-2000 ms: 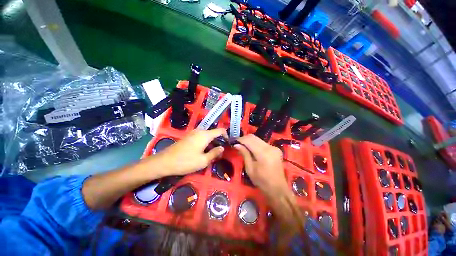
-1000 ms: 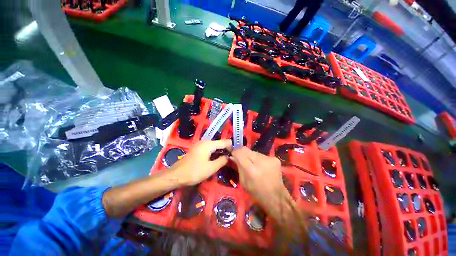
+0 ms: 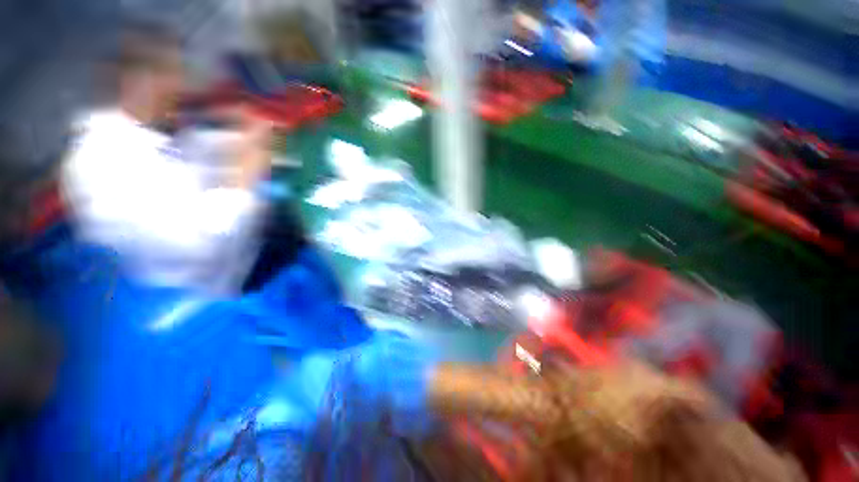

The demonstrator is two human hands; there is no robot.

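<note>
The whole view is strongly blurred. A red tray [image 3: 584, 344] lies at the lower right, its pockets and watch heads smeared out. My left hand [image 3: 622, 400] is a blurred tan shape over the tray, at the end of a blue sleeve. I cannot tell its fingers or what it holds. My right hand cannot be made out separately. A grey smear lies over the tray's right part; I cannot tell what it is.
A shiny plastic bag [image 3: 443, 254] lies left of the tray. A pale upright [image 3: 457, 113] stands behind it. A person in white [image 3: 160, 207] is at the left. Other red trays [image 3: 509, 92] lie across the green bench [image 3: 537, 179].
The view has swung sharply left and blurred. The bag and tray now lie farther right in the picture, and a person in white has come into view.
</note>
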